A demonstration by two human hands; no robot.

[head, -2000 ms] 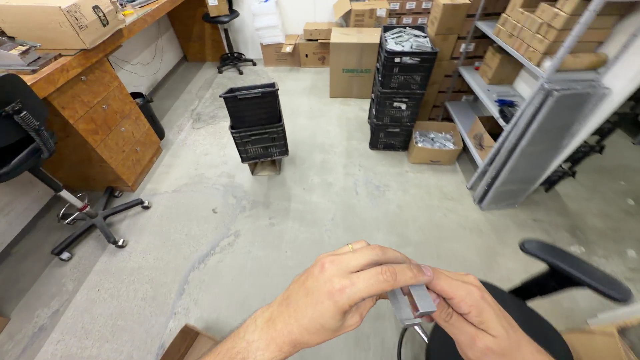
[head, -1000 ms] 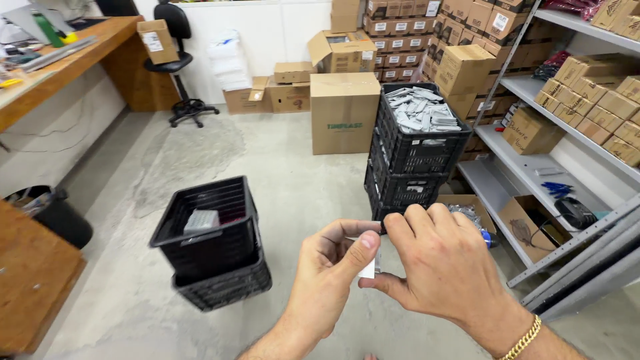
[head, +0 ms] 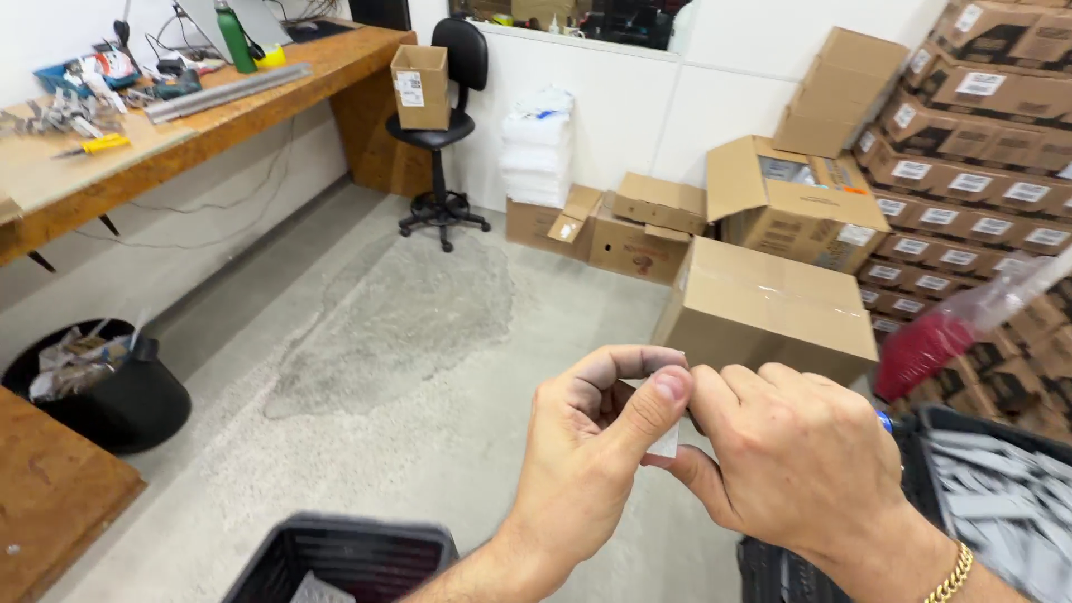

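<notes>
My left hand [head: 595,452] and my right hand [head: 779,444] meet right of the view's centre. Between their fingertips shows a small pale grey piece [head: 666,442], mostly hidden by the fingers. My left thumb and forefinger pinch it, and the right fingers and thumb close on its other side. At the lower right, behind my right wrist, a black plastic crate [head: 930,486] holds many flat grey pieces [head: 997,511]. Another black crate [head: 368,532] at the bottom edge has a pale grey piece [head: 318,589] inside.
A wooden workbench [head: 243,100] with tools runs along the left, above a black bin [head: 159,402]. A black swivel chair [head: 440,134] carries a carton. A large cardboard box [head: 779,310] stands ahead, with stacked cartons [head: 971,184] at the right and a red plastic-wrapped bundle [head: 930,343].
The view has moved forward, toward the crates and far wall. My hands have stayed together, with a small piece between them. The right hand now shows its back, knuckles up.
</notes>
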